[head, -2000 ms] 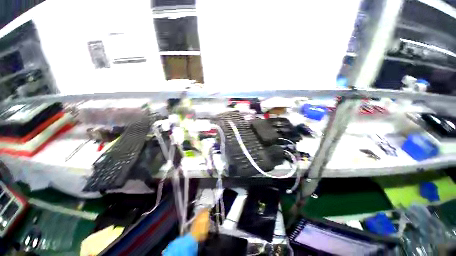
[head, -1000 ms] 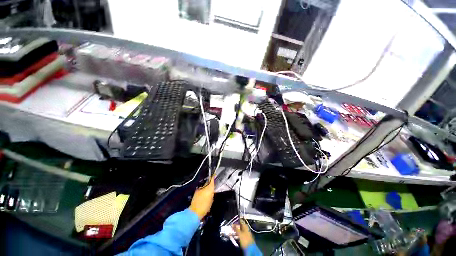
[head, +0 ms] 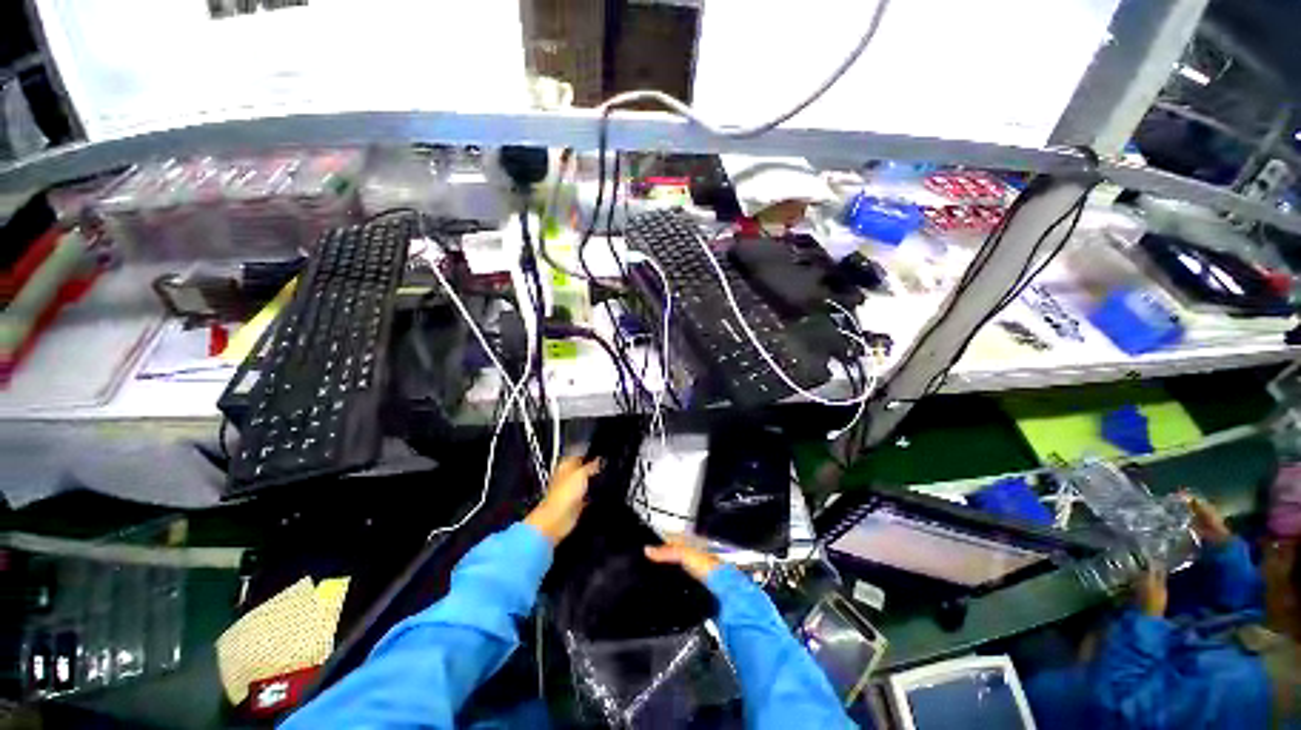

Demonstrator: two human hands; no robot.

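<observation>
My left hand [head: 565, 499], in a blue sleeve, is at the upper left of a dark, tablet-like slab [head: 628, 578] in front of me. White cables hang down beside its fingers. My right hand [head: 685, 556] is at the slab's right side, fingers pointing left. The slab's outline blends into the shadow, so the grip of both hands is unclear. Clear shiny plastic [head: 642, 677] lies below the slab, between my forearms. A black tablet [head: 745, 485] lies on top of the white tester [head: 675, 478], beyond my right hand.
A shelf [head: 571, 374] above the bench holds two black keyboards [head: 321, 342], [head: 728, 307] and tangled cables. A tilted monitor [head: 935, 542] stands right. Yellow foam [head: 278, 638] and a red item [head: 286, 690] are left. A white-framed tablet [head: 959, 696] is lower right. Another person's hands [head: 1210, 521] hold clear plastic at far right.
The view has turned and shifted. My right hand has come up to the dark slab's side and shows more fully. My left hand remains near the hanging cables. Clear plastic now shows below the slab.
</observation>
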